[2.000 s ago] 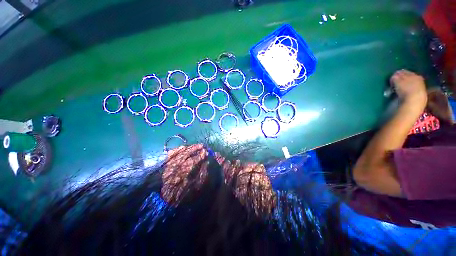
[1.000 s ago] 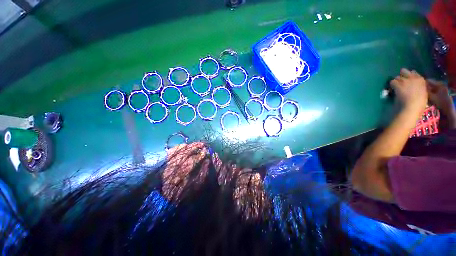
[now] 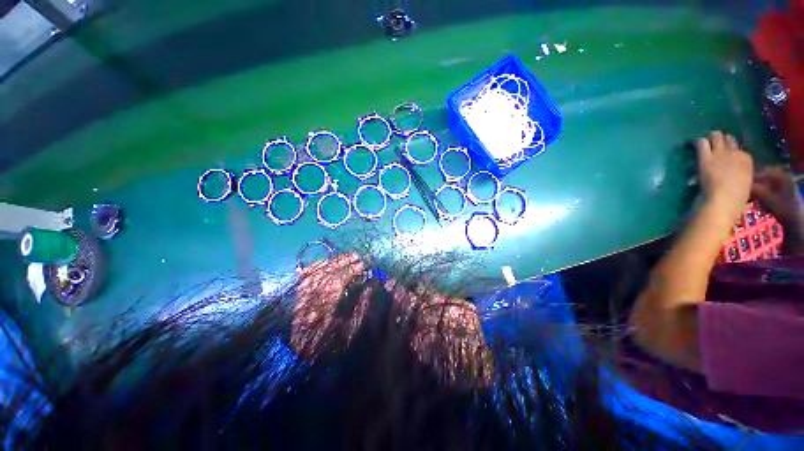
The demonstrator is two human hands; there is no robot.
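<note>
My left hand and my right hand are close together at the bottom middle, both largely covered by dark hair in front of the camera. Their fingers and anything in them are hidden. A thin metal ring lies at the upper edge of my left hand, partly hidden by hair; whether it is held cannot be told. Many thin silvery rings lie flat in loose rows on the green surface beyond my hands. A dark thin tool or strip lies among them.
A blue bin of white rings stands right of the rows. At right, a coworker's arm reaches over the surface beside a red compartment tray. At left are a green roll, a dark round dish and a metal post.
The view has shifted slightly, so the rings and bin appear a little lower. The coworker's hand has moved slightly. My hands stay nearly in place.
</note>
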